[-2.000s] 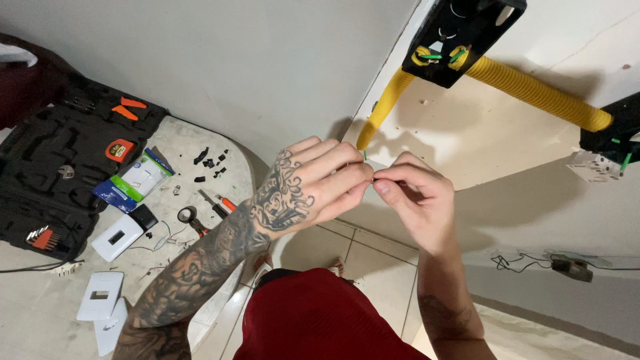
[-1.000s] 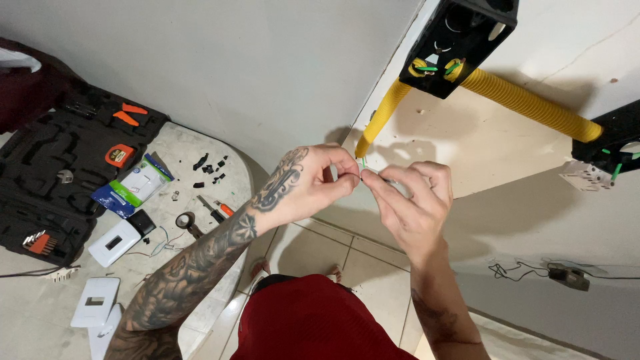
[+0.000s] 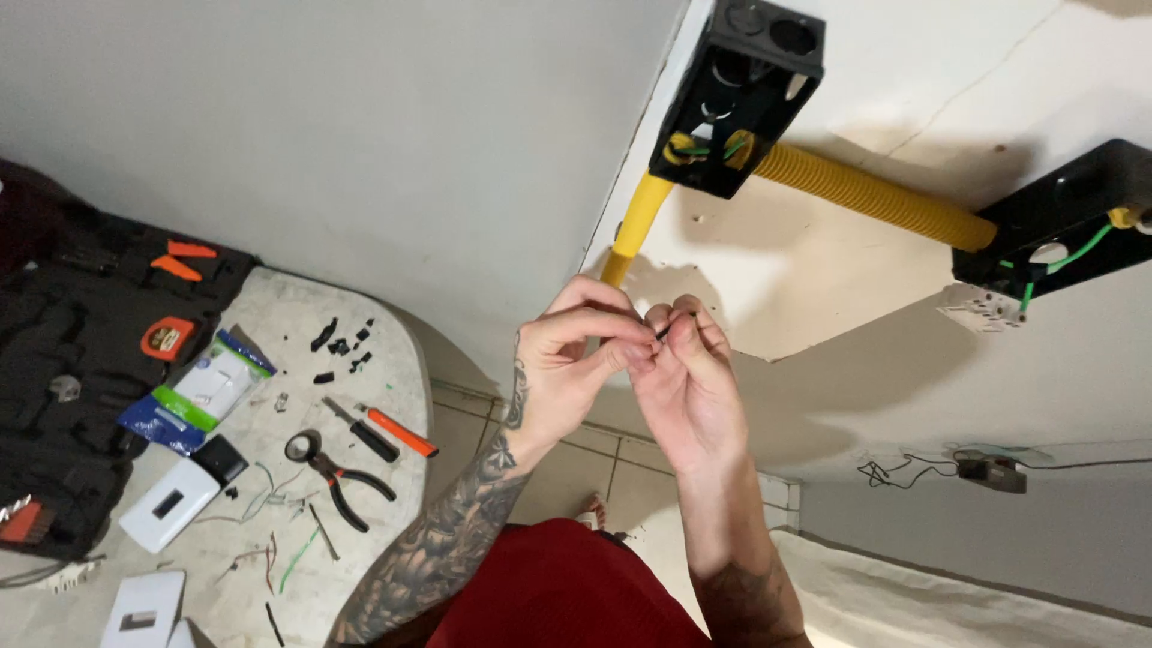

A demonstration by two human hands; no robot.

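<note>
My left hand (image 3: pixel 580 364) and my right hand (image 3: pixel 693 387) meet in front of the wall, below the end of a yellow corrugated conduit (image 3: pixel 641 216). Between their fingertips is a thin dark piece (image 3: pixel 664 331), too small to name surely. The fingers of both hands are closed on it. Above them a black electrical box (image 3: pixel 738 99) holds green wires (image 3: pixel 706 151) at its conduit ends. A second yellow corrugated conduit (image 3: pixel 873 193) joins it to another black electrical box (image 3: pixel 1066 220), where a green wire (image 3: pixel 1084 249) runs to a white terminal piece (image 3: pixel 981 309).
At left, a table (image 3: pixel 297 306) bears pliers (image 3: pixel 346 486), a black-handled tool (image 3: pixel 362 430), an orange-handled tool (image 3: pixel 402 432), wire scraps, white faceplates (image 3: pixel 169 504), a plastic packet (image 3: pixel 198 387) and a black tool case (image 3: pixel 90 360) with a tape measure (image 3: pixel 167 338). A cabled device (image 3: pixel 990 472) sits lower right.
A dark piece now shows between my fingertips, where green wire ends stood by them a second ago. My right hand has turned its palm more into view. The view has shifted somewhat.
</note>
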